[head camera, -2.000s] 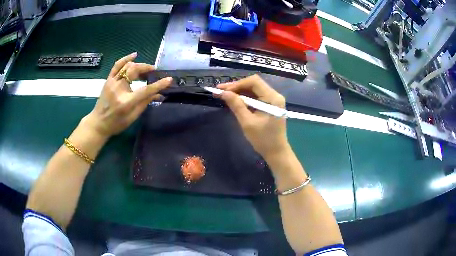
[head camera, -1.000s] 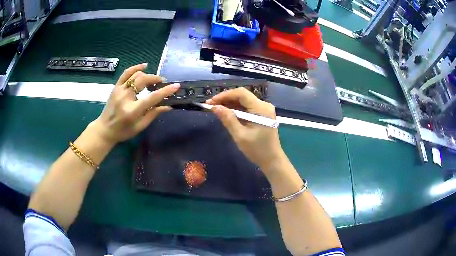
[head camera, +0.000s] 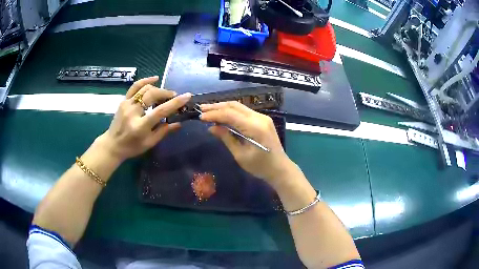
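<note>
My left hand (head camera: 139, 121) grips the left end of a dark strip carrier (head camera: 226, 100) with a row of small round parts. The carrier lies across the far edge of the black parts tray (head camera: 173, 168), its right end a little higher. My right hand (head camera: 247, 139) holds thin metal tweezers (head camera: 244, 137); their tip is at the carrier near its left end, and the fingers hide the carrier's lower middle. A pile of tiny copper-coloured parts (head camera: 204, 186) lies in the tray, with specks near its edges.
Beyond is the dark inspection platform (head camera: 189, 58) with a silvery carrier (head camera: 270, 73). Behind it are a blue bin (head camera: 242, 38), a red bin (head camera: 310, 44) and a black round base (head camera: 289, 16). Other carriers lie left (head camera: 97, 74) and right (head camera: 391, 104). Metal-framed equipment (head camera: 446, 58) stands at right.
My right hand has moved left along the carrier, and the tweezers now slant down to the right. The carrier's right end has tilted up. The left carrier on the green surface has moved right.
</note>
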